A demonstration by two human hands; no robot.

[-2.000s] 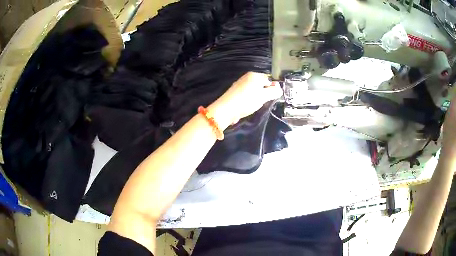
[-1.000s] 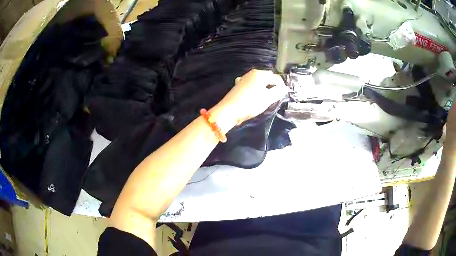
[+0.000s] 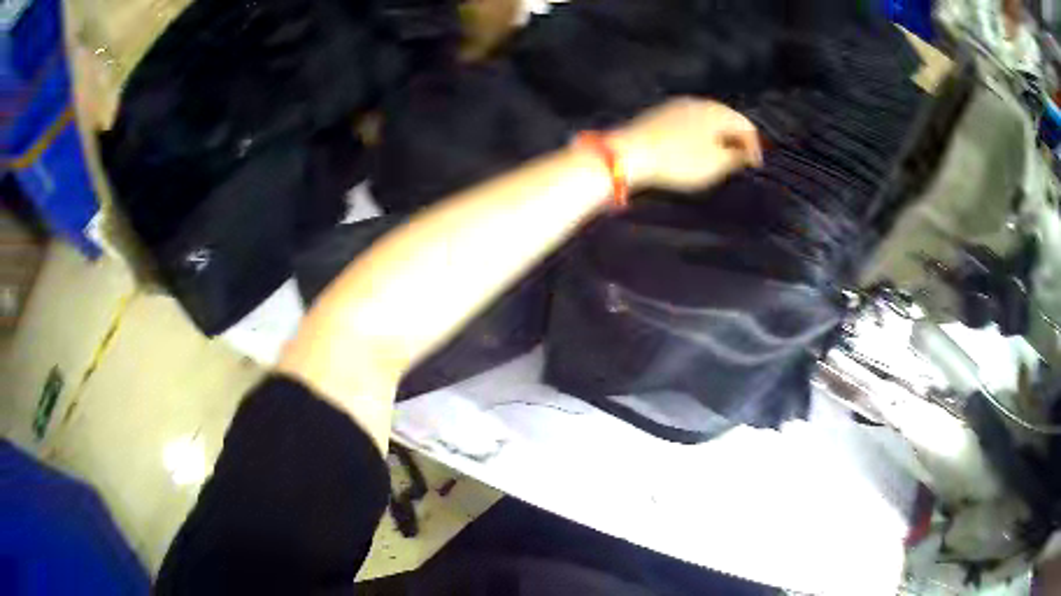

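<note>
My left hand (image 3: 692, 146), with an orange bracelet at the wrist, is over the row of ribbed black panels (image 3: 838, 151). Its fingers are curled; blur hides whether they hold cloth. A shiny black panel (image 3: 686, 338) lies below it on the white table (image 3: 652, 489), its right side reaching the needle area (image 3: 867, 320) of the sewing machine (image 3: 966, 186). The machine is blurred at the right. My right hand is out of the picture.
An open carton (image 3: 111, 58) with loose black panels (image 3: 233, 233) stands at the left. Blue material (image 3: 41, 105) is beyond it. A dark blue shape (image 3: 64, 524) is at the lower left, above the tiled floor (image 3: 175, 419).
The view has turned, shifting the machine right and down in the picture. My left hand has moved away from the needle area onto the panel row. My right forearm has left the picture.
</note>
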